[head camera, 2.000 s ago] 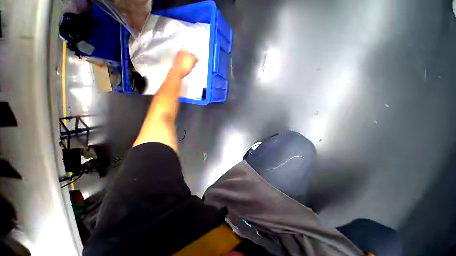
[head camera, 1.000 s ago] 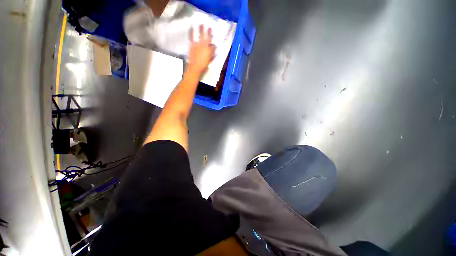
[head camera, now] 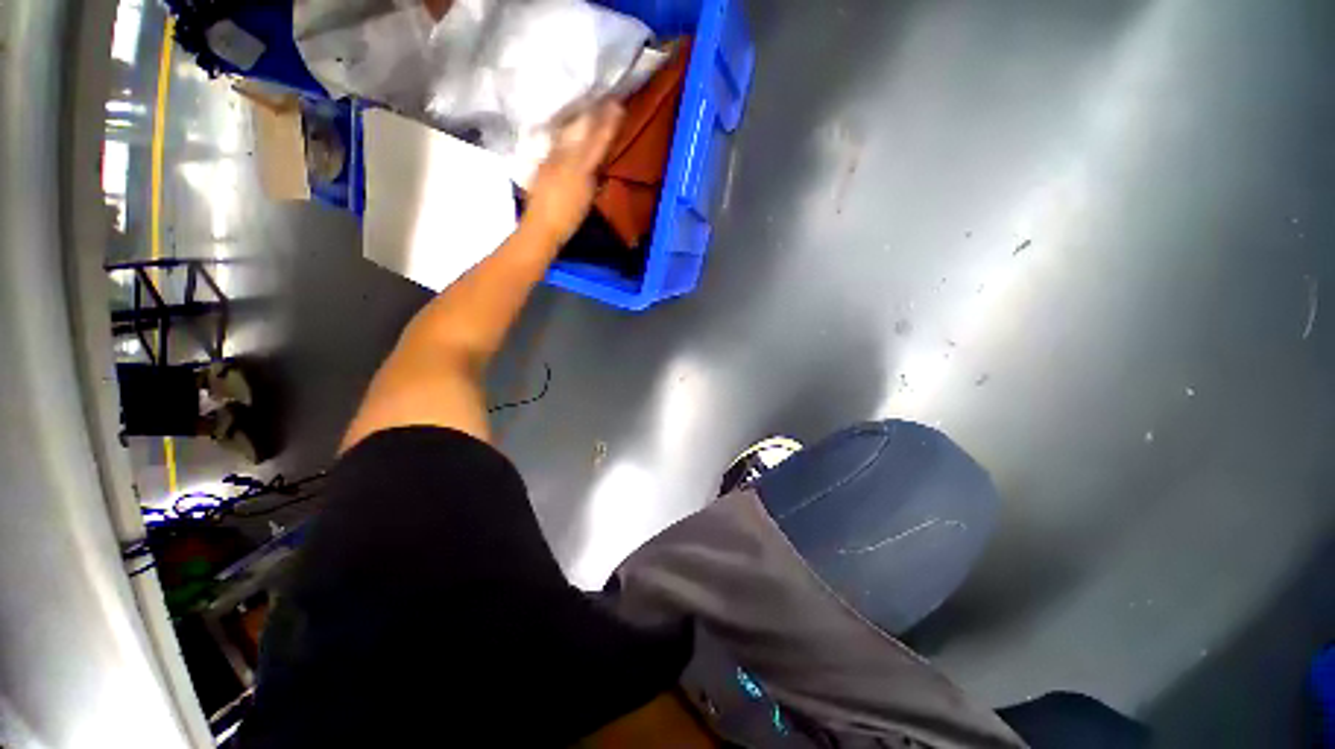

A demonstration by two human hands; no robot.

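My left hand (head camera: 576, 158) reaches into a blue plastic crate (head camera: 681, 220) on the floor. It is blurred, with its fingers pointing up at the edge of crumpled whitish plastic (head camera: 513, 66). Whether the fingers grip the plastic cannot be told. Orange-brown pieces (head camera: 636, 164) lie in the crate just right of the hand, with dark material below them. A flat white sheet or flap (head camera: 425, 198) stands out at the crate's left side. My right hand cannot be made out.
An open cardboard box (head camera: 281, 144) stands left of the crate. A pale bench edge (head camera: 88, 381) runs down the left side. Dark cables (head camera: 220, 498) and a metal frame (head camera: 183, 307) are beside it. My knee (head camera: 893, 527) is at lower centre-right, over the grey floor.
The white cover over the crate's right part has moved left and crumpled, uncovering orange-brown pieces. The flat white sheet came into view at the left. My left hand has moved slightly down.
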